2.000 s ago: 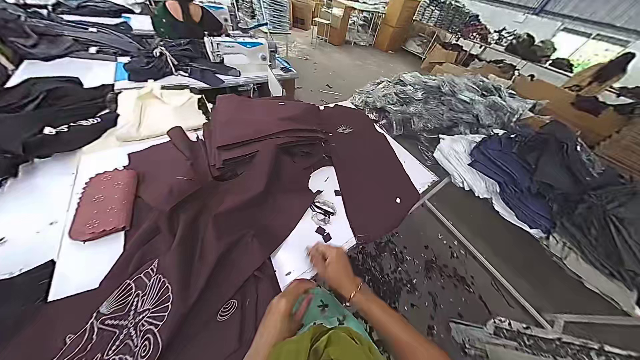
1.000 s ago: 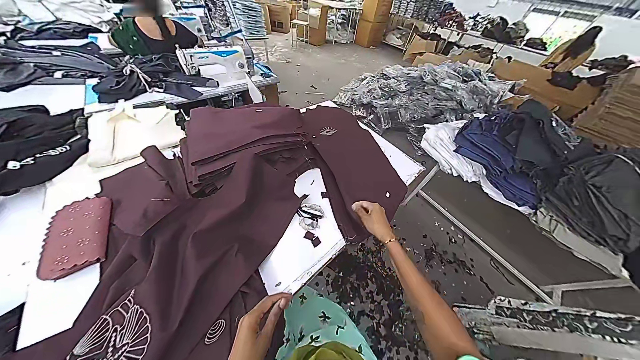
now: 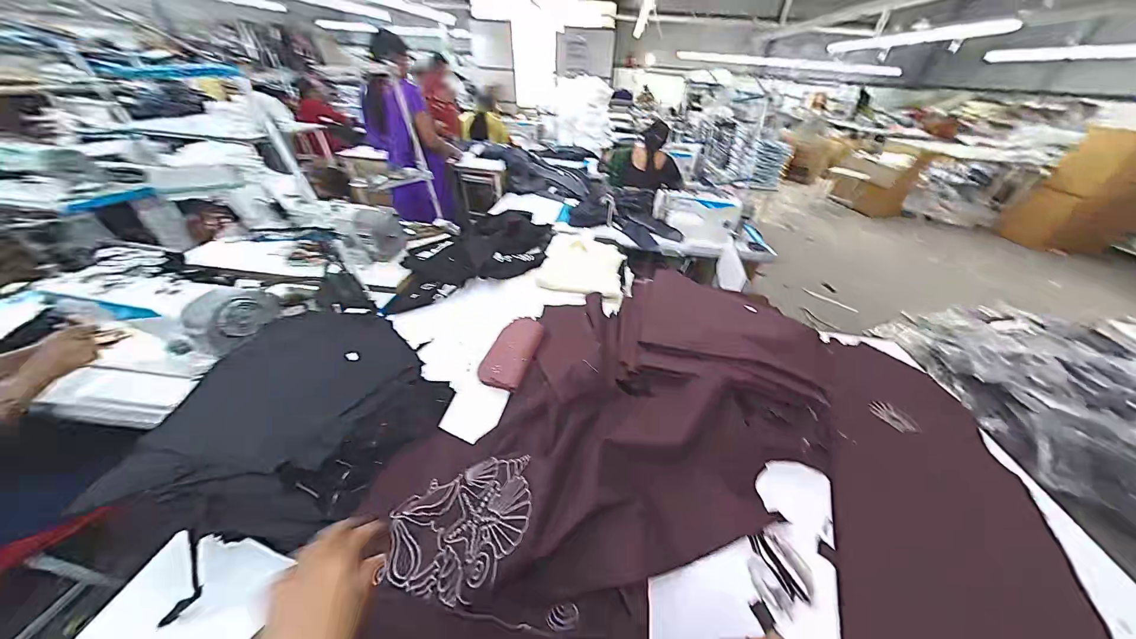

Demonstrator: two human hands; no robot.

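My left hand (image 3: 328, 581) reaches in at the lower left, its fingertips at the edge of a maroon fabric piece (image 3: 639, 479) with pale shell and starfish embroidery (image 3: 470, 528). Blur hides whether the fingers grip the cloth. My right hand is not in view, apart from perhaps a fingertip at the bottom edge. Another maroon panel (image 3: 941, 497) with a small motif lies at the right. Between them, scissors or a similar tool (image 3: 781, 564), blurred, rests on the white table surface (image 3: 701, 590). A pink scalloped case (image 3: 511, 353) lies beyond the fabric.
Black cloth (image 3: 293, 417) is spread at the left, near a co-worker's hand (image 3: 62, 355). Cream folded cloth (image 3: 581, 264) and a sewing machine (image 3: 701, 209) stand farther back. A pile of plastic-wrapped garments (image 3: 1047, 382) lies at the right. Several people are around the room.
The view has swung left and up. My left hand has moved from the white table edge to the embroidered maroon cloth. My right hand, earlier on the right maroon panel, has left it.
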